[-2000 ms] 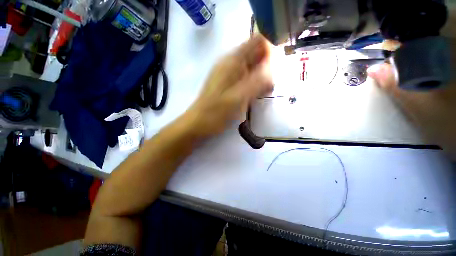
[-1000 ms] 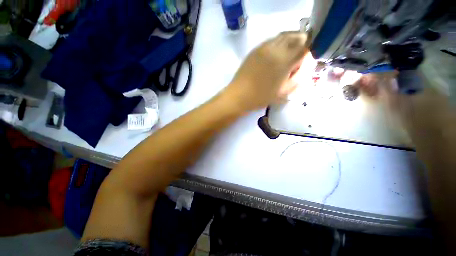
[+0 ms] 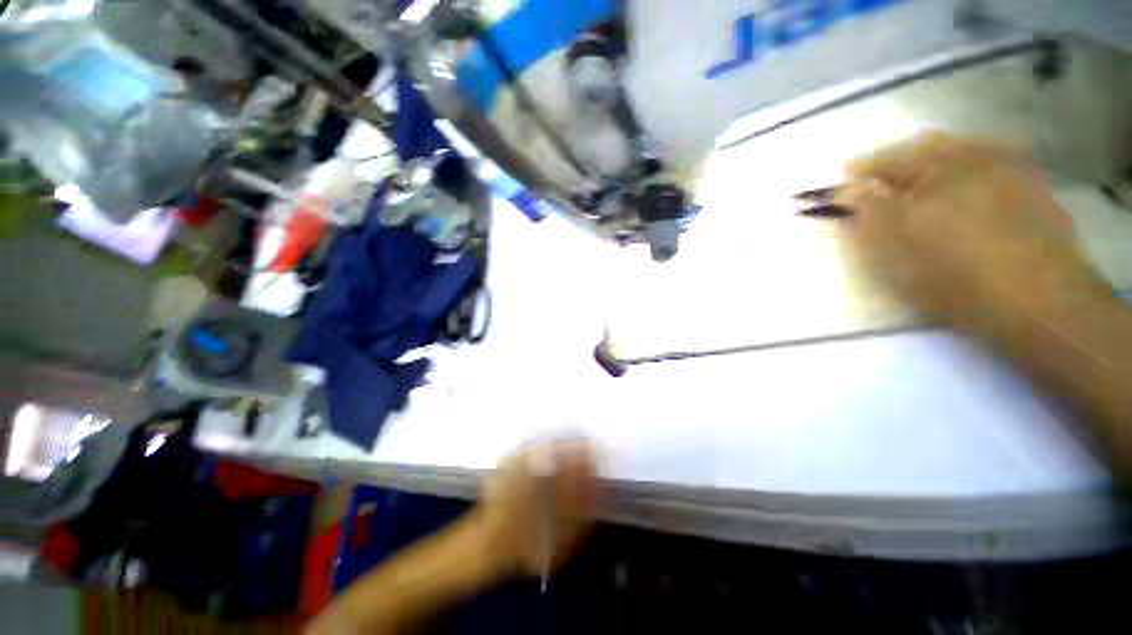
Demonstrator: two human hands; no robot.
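The white sewing machine arm (image 3: 807, 62) with blue lettering and a blue stripe runs across the top. Its bed (image 3: 745, 298) lies below, washed out by bright light, with a small brown piece (image 3: 610, 359) at the corner. My right hand (image 3: 968, 236) is over the bed, right of the needle area, closed on a small dark tool (image 3: 822, 202) that points left. My left hand (image 3: 540, 496) is blurred at the table's front edge, away from the machine. A thin pale line shows at its fingers; whether it holds anything is unclear.
Navy fabric (image 3: 372, 310) lies on the table's left part, beside dark looped handles (image 3: 469, 313). A grey box with a round dark-blue face (image 3: 217, 346) stands at the far left. Red and blue items are below the table edge (image 3: 745, 502).
My left hand has come away from the needle area to the table's front edge. My right hand now shows over the bed with the dark tool. The view has shifted, showing more machine arm.
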